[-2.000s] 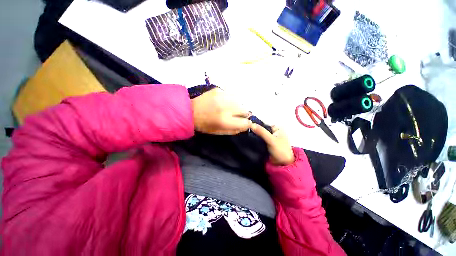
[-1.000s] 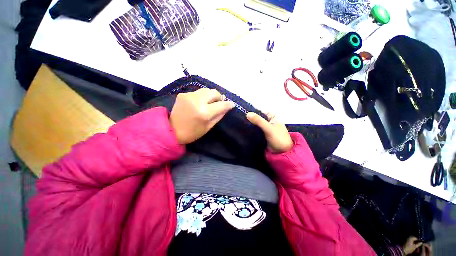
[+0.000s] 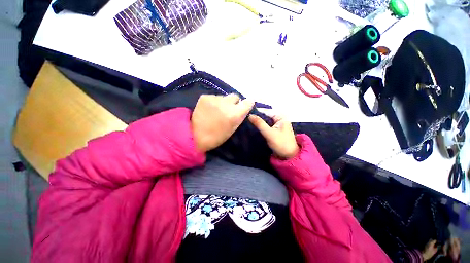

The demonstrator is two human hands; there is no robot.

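The black garment piece [image 3: 178,102] lies across my lap and over the table's near edge. A thin silvery chain trim [image 3: 206,82] runs along its far edge up to my fingers. My left hand [image 3: 214,120] pinches the cloth edge with thumb and forefinger. My right hand [image 3: 277,134] grips the same edge just to the right, its fingertips close to the left ones. A small dark pointed shape [image 3: 263,106] shows just beyond the fingertips; I cannot tell what it is. No needle or thread can be made out.
Red-handled scissors [image 3: 322,85], two black thread cones [image 3: 356,54] and a black handbag [image 3: 425,82] lie to the right. A striped pouch [image 3: 162,23] and yellow-handled pliers [image 3: 250,7] lie farther back. Another person's hands [image 3: 440,249] show at lower right.
From one second ago, my left hand has moved right along the edge towards my right hand, which has shifted slightly left. More trim shows behind my left hand. The camera view has shifted.
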